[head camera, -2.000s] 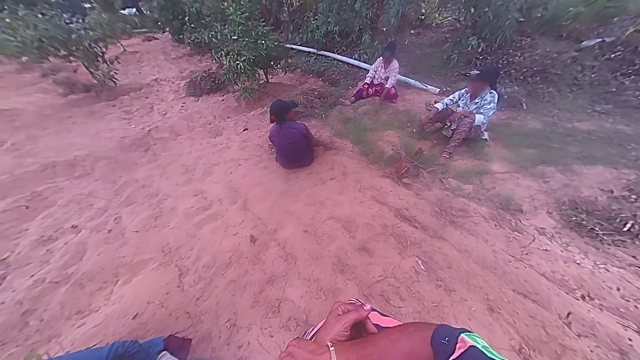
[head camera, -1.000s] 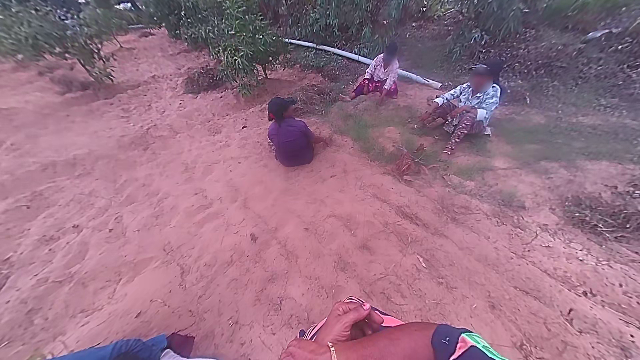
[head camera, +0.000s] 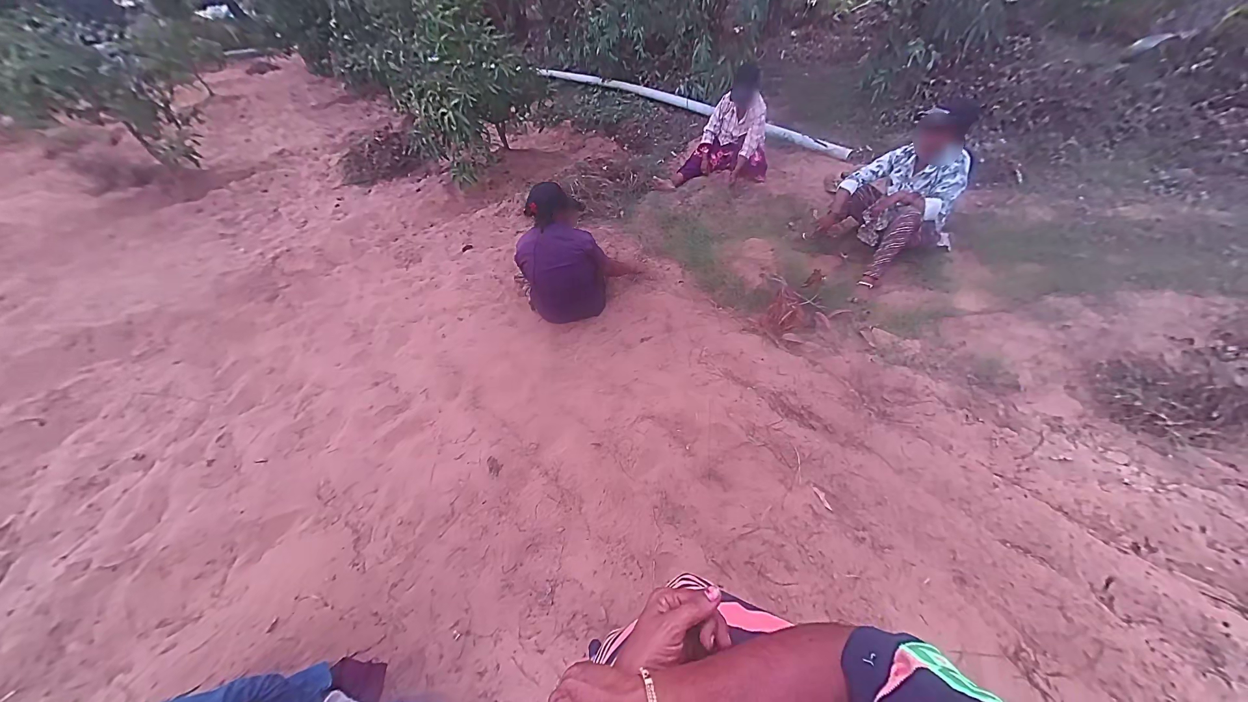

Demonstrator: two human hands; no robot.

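Observation:
At the bottom edge, my left hand (head camera: 673, 626) has its fingers curled in, with no object visible in it, beside a striped and pink cloth (head camera: 749, 618). My right forearm reaches in from the right, in a dark sleeve (head camera: 892, 668) with green and pink parts and a bracelet (head camera: 648, 684) at the wrist. Across the base of my left hand lies my right hand (head camera: 585, 682), its fingers mostly hidden or cut off by the frame.
Three people sit on sandy ground: one in a purple top (head camera: 562, 268), one in a checked shirt (head camera: 736, 127), one in a patterned shirt (head camera: 921, 175). A long pale pipe (head camera: 673, 98) lies behind them near bushes (head camera: 439, 88). A blue-clad limb (head camera: 263, 687) shows lower left.

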